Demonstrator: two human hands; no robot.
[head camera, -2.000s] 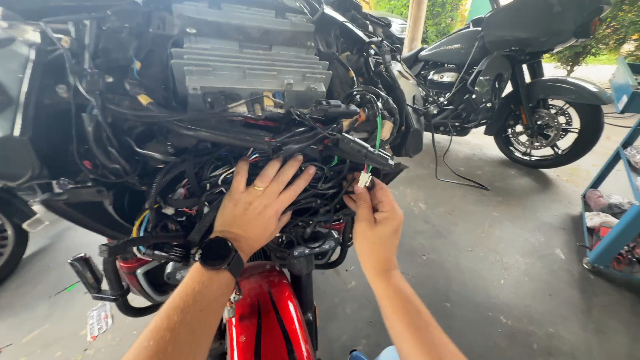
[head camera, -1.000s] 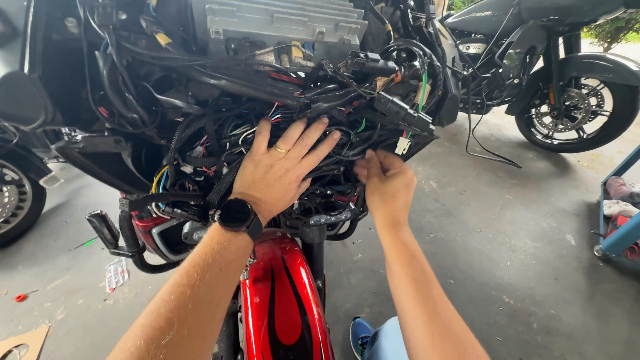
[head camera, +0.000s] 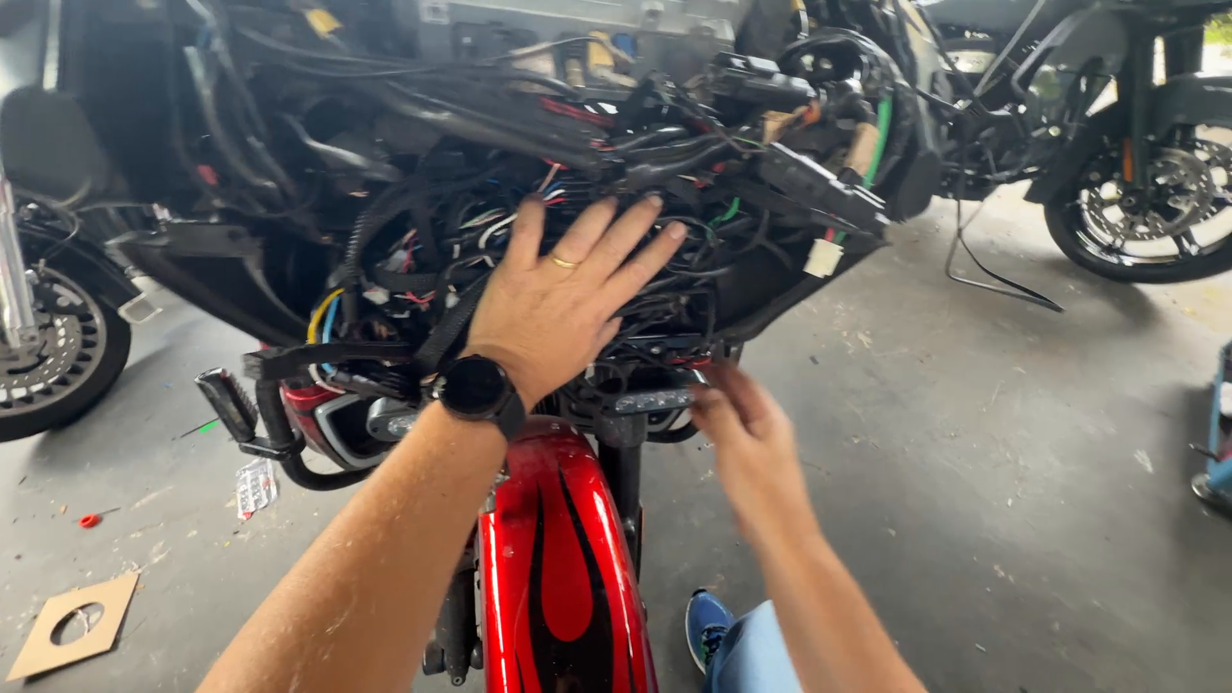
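Observation:
My left hand (head camera: 568, 289), with a ring and a wristwatch, lies spread on a tangle of black-sleeved wires (head camera: 462, 231) in the front of a motorcycle. Lower and to its right is my right hand (head camera: 746, 414), somewhat blurred, its fingertips at the right end of a clear-faced light bar (head camera: 654, 399); whether they grip it I cannot tell. A white connector (head camera: 824, 258) hangs on short wires from a black module (head camera: 818, 183) at the right. Below the hands is the red front fender (head camera: 568, 539) with black flames. Above the wires sits a grey finned metal unit (head camera: 577, 29).
Another motorcycle's front wheel (head camera: 1145, 202) stands at the right, and one more wheel (head camera: 58, 337) at the left. A highway peg (head camera: 226, 404) juts out at left. On the floor lie cardboard with a round hole (head camera: 75, 626) and a blister pack (head camera: 256, 489). A blue cart (head camera: 1220, 433) edges in at right.
My right hand has let go of the white connector, which it held two seconds ago, and moved down to the light bar. My left hand remains on the wires.

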